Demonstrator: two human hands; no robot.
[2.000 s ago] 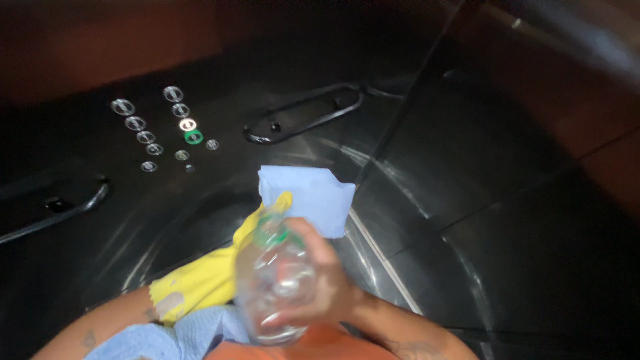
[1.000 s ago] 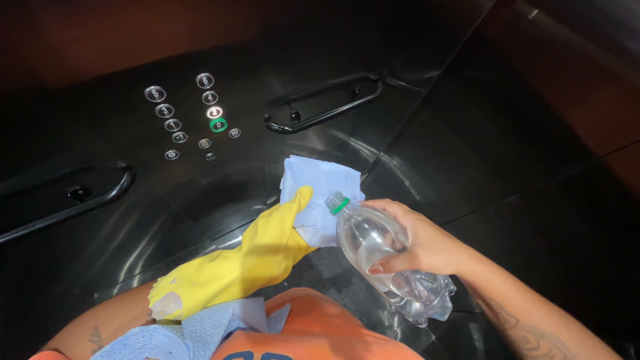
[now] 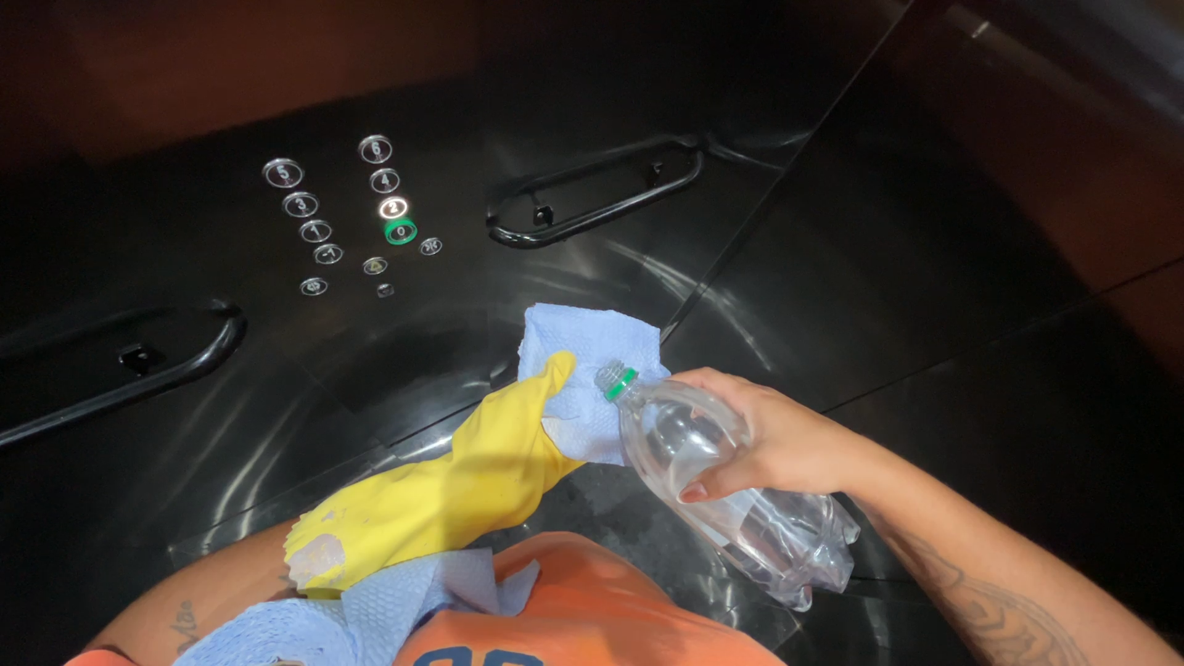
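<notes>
My left hand (image 3: 499,453), in a yellow rubber glove, holds a folded blue paper towel (image 3: 592,342) with its thumb on top. My bare right hand (image 3: 768,435) is closed around a clear plastic bottle (image 3: 684,435). The bottle lies tilted, its open mouth and green neck ring over the towel; whether they touch I cannot tell. Liquid inside is hard to make out. A roll of blue paper towel (image 3: 268,634) rests against my left forearm, its loose end across the orange shirt.
Ahead is a glossy black elevator wall with round buttons (image 3: 314,231), one lit and one ringed in green. A black handrail (image 3: 601,217) is right of the buttons, and another handrail (image 3: 120,393) is at the left. Seams cross the dark panels at right.
Two seconds ago the bottle was blurred and nearly upright in front of the gloved hand. It has moved right and tilted, its mouth now over the towel.
</notes>
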